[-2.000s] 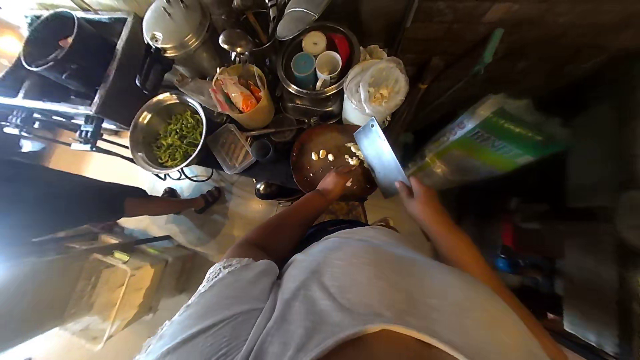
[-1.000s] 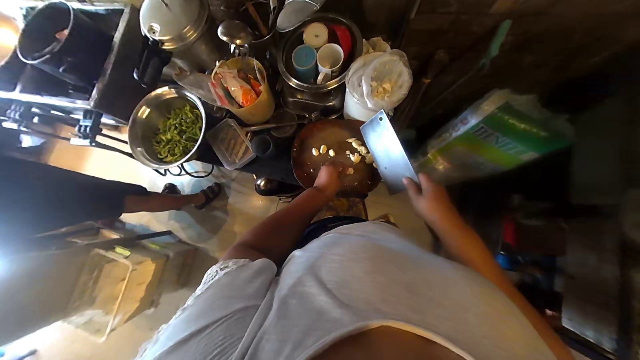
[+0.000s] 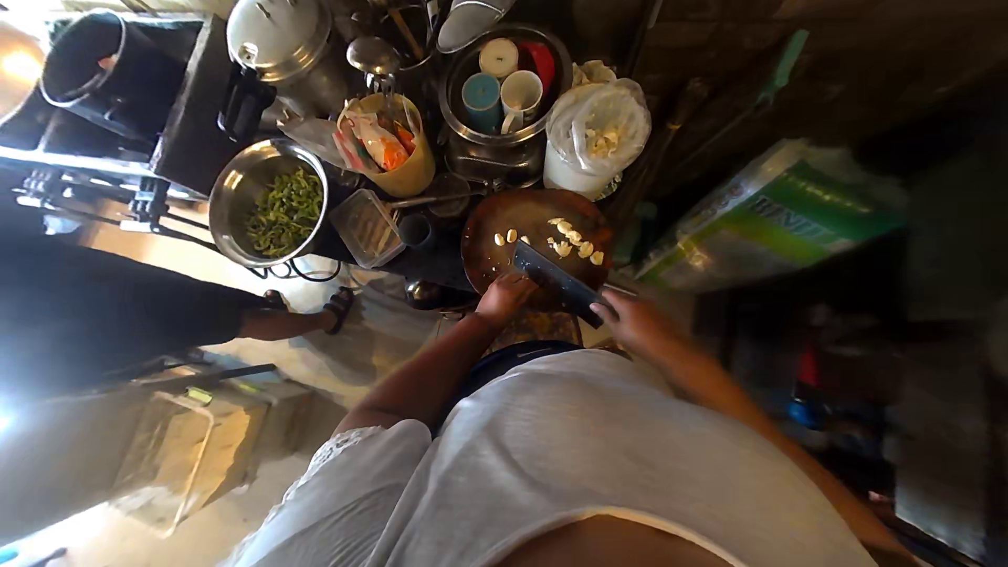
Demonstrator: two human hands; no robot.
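A round brown wooden chopping board [image 3: 504, 206] bears several pale pieces that look like garlic cloves [image 3: 585, 249]. My right hand [image 3: 630, 316] grips a cleaver [image 3: 555, 279] by its handle; the broad dark-looking blade slants over the board's near half. At the near left edge of the board, my left hand [image 3: 506, 295] has its fingers curled downward beside the blade's tip. Whether those fingers hold a piece is hidden. Two whole cloves lie just beyond the blade, and crushed or peeled ones form a loose row to the right.
Left of the board are a clear plastic container [image 3: 366, 228] and a steel bowl [image 3: 228, 185] of green vegetables. Behind it stand a steel pot [image 3: 453, 118] with cups and a bag-lined white bucket [image 3: 579, 177]. A person [image 3: 272, 323] stands at the left, near the stove [image 3: 189, 102].
The cleaver was raised at the board's right side in the earlier frames; my right hand has brought it left and nearer, beside my left hand.
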